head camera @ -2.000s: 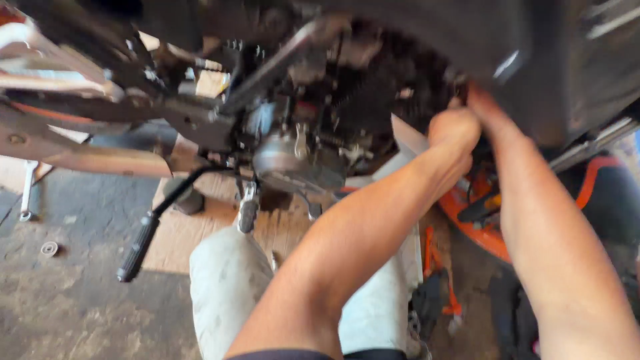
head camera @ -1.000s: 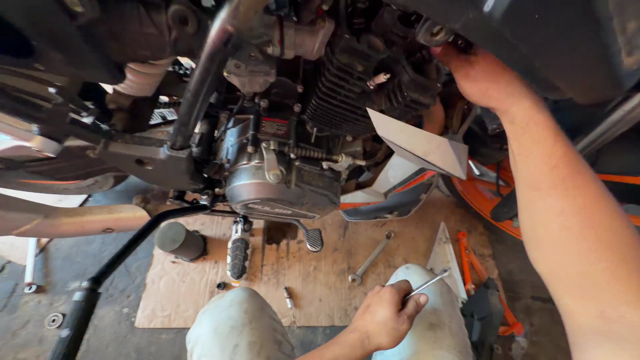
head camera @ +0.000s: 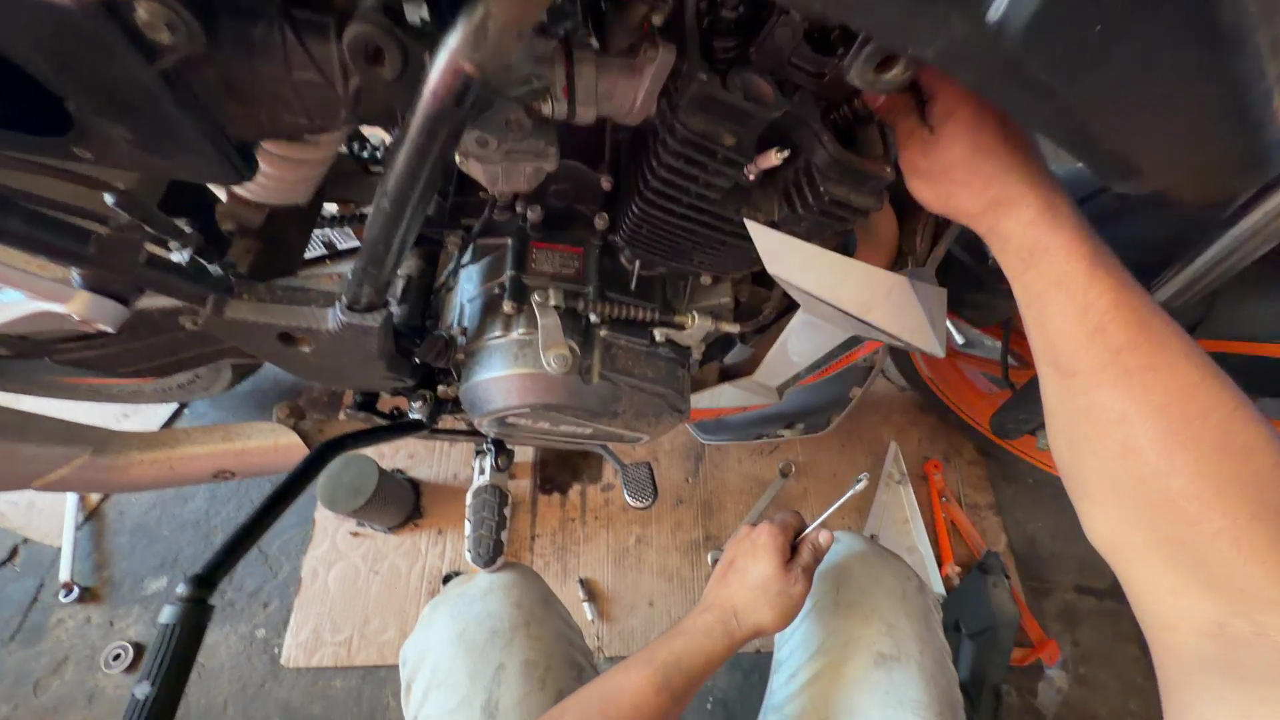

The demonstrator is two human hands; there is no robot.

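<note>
My left hand [head camera: 765, 575] is closed round a slim metal wrench [head camera: 835, 507], whose end sticks out past the thumb above my knee. My right hand [head camera: 955, 150] reaches up to the top right of a motorcycle engine, its fingertips by a round metal mount [head camera: 885, 70]; whether they grip anything is hidden. To its left are the finned engine cylinder [head camera: 680, 170] and a spark plug [head camera: 768, 162] set in it. Lower down is the rounded engine cover [head camera: 570, 390]. Another wrench [head camera: 770, 495] lies on the cardboard beyond my left hand.
A white angular fairing panel [head camera: 850, 280] juts out below the cylinder. The foot peg [head camera: 488, 515], brake pedal [head camera: 638, 484] and a black lever [head camera: 270, 500] stick out low. A dark cylindrical can [head camera: 365, 490] and a spark plug [head camera: 587, 600] are on the cardboard [head camera: 330, 610]. Orange brackets [head camera: 950, 530] lie right.
Two seconds ago both hands were together at the engine's upper right; my left hand has since come down to my knee, holding the wrench. My right hand stays up by the engine.
</note>
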